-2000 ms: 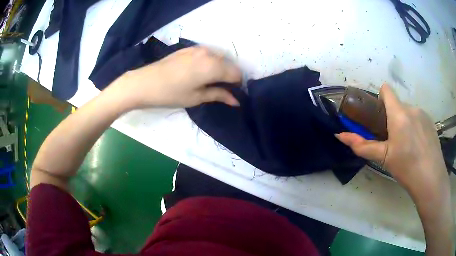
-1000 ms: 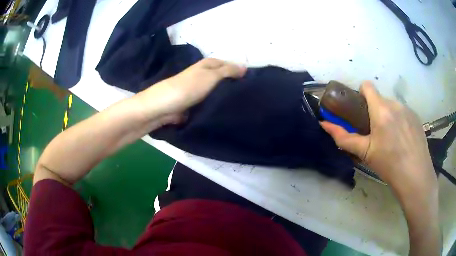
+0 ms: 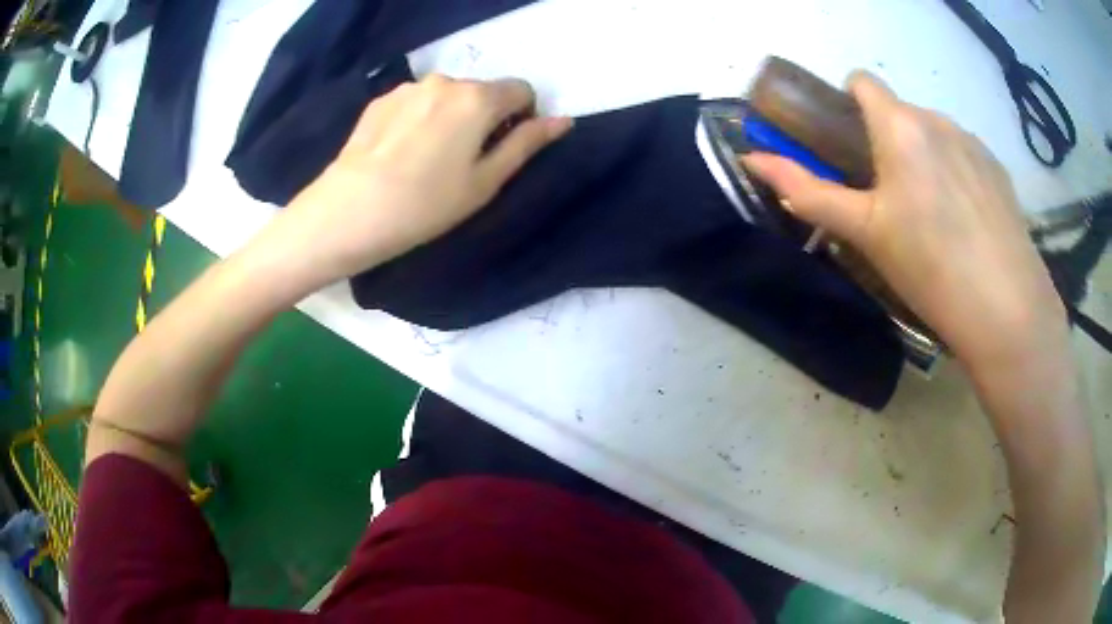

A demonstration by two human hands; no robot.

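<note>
A long dark navy piece, possibly a sleeve, lies across the white table, its narrower end at the lower right. My right hand is closed around the brown handle of the steam iron. The iron's silver pointed body lies over the piece's upper right edge, tip towards the upper left. My left hand rests on the piece's left part, with thumb and fingertips near its upper edge. Whether the fingers pinch the cloth is hidden.
More navy pieces lie at the upper left, with a strip beside them. Shears lie at the upper right. A small round black item is at the left corner. The iron's hose is at right. The white table's front edge runs diagonally.
The iron has moved up and left from its earlier place. The navy piece now lies flatter and further from the front edge, its right end narrower. My left hand has shifted up and left.
</note>
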